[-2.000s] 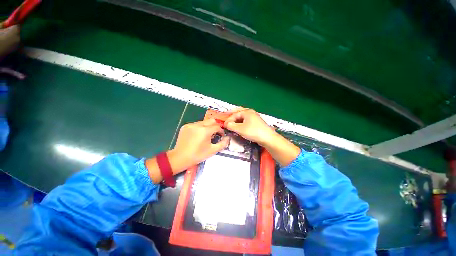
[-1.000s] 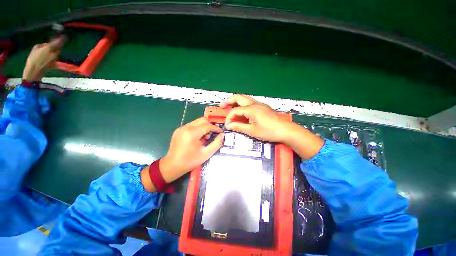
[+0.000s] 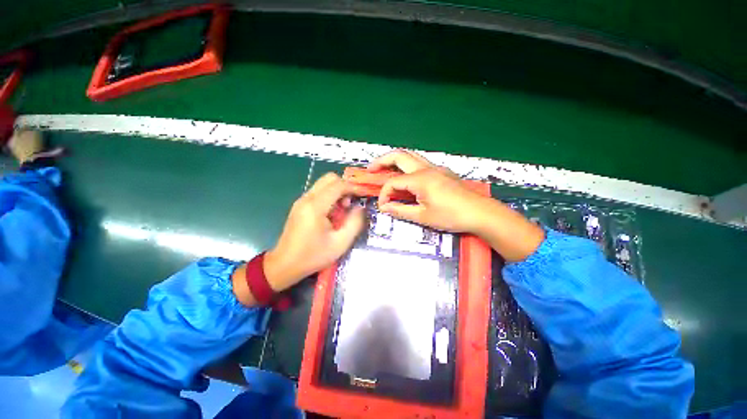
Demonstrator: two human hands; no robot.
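Note:
An open tablet unit (image 3: 389, 315) with a large silvery-white rectangle lies in a red-orange frame (image 3: 473, 327) on the bench. My left hand (image 3: 315, 225) is over the unit's top left corner, thumb and forefinger bent towards each other near the edge. My right hand (image 3: 430, 196) rests over the top end, its fingers curled at the frame's top bar. Whether either hand pinches a small part is hidden by the fingers. A dark red strap (image 3: 259, 280) is round my left wrist.
A clear blister tray (image 3: 512, 352) lies right of the frame, partly under my right sleeve. Beyond the white edge rail (image 3: 237, 135), a green belt carries another red frame (image 3: 156, 78). At the far left are another person's hand (image 3: 29, 146) and blue sleeve.
The view has shifted slightly. The other person's hand has left the red frame on the belt and moved down left; that frame now sits farther right. My hands stay at the tablet's top end.

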